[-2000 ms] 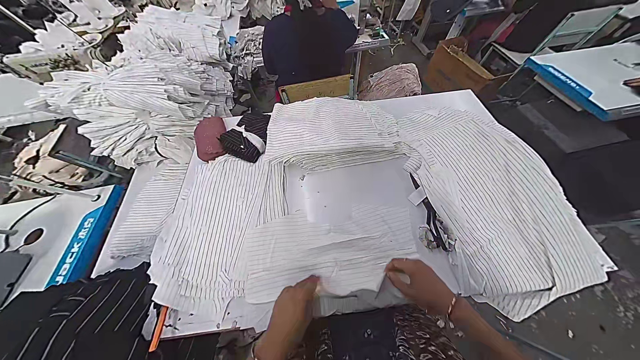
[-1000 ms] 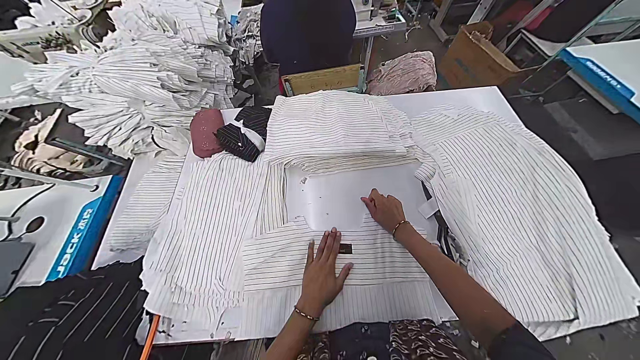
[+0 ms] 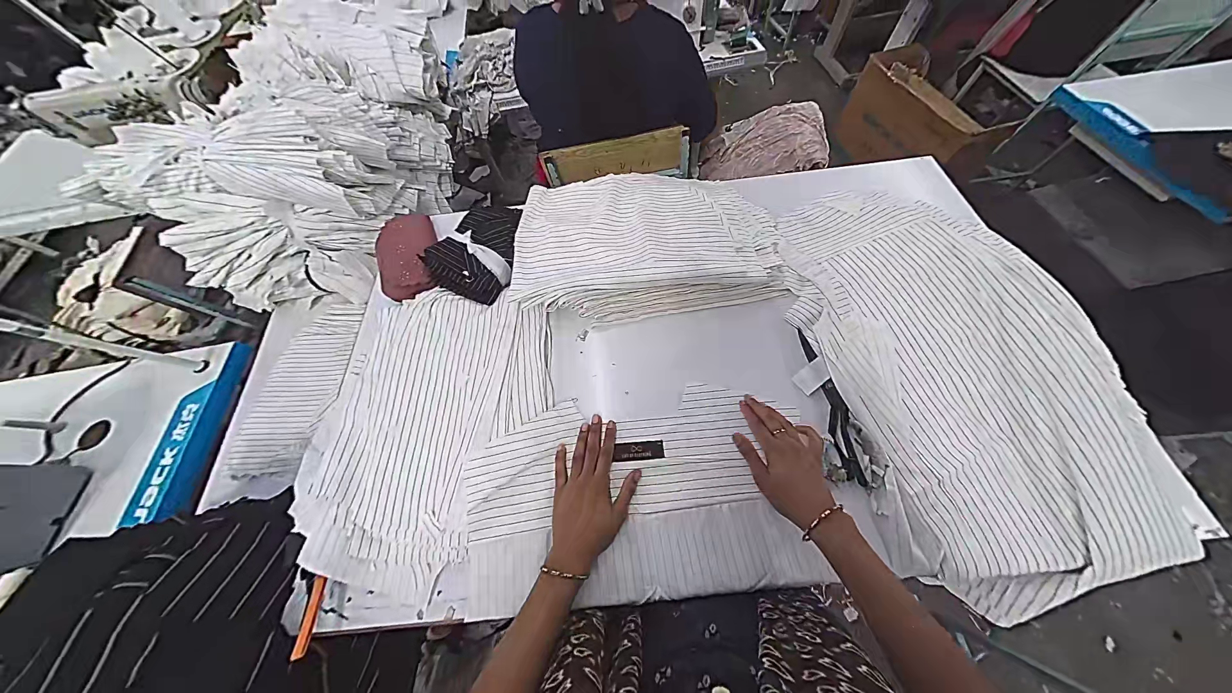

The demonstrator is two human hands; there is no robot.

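A white striped fabric piece [image 3: 703, 476] lies flat at the near edge of the white table [image 3: 674, 356], with a small dark woven label [image 3: 638, 450] on it. My left hand [image 3: 589, 491] rests flat on the cloth just left of the label, fingers apart. On the right part of the same piece lies my right hand [image 3: 787, 462], fingers spread and palm down. Neither hand grips anything. Beside the right hand are dark strips [image 3: 842, 433] with a white tag [image 3: 810, 375].
Striped fabric stacks lie at the left [image 3: 414, 423], far side [image 3: 645, 241] and right [image 3: 1001, 404]. A maroon cloth bundle [image 3: 404, 256] sits back left. A seated person [image 3: 611, 77] is beyond the table, near a cardboard box [image 3: 905, 106]. Black striped fabric [image 3: 154, 597] hangs lower left.
Two seconds ago both hands held the near edge of the cloth, and no label showed. Since one second ago, my right hand has moved right and nearer, onto the fabric.
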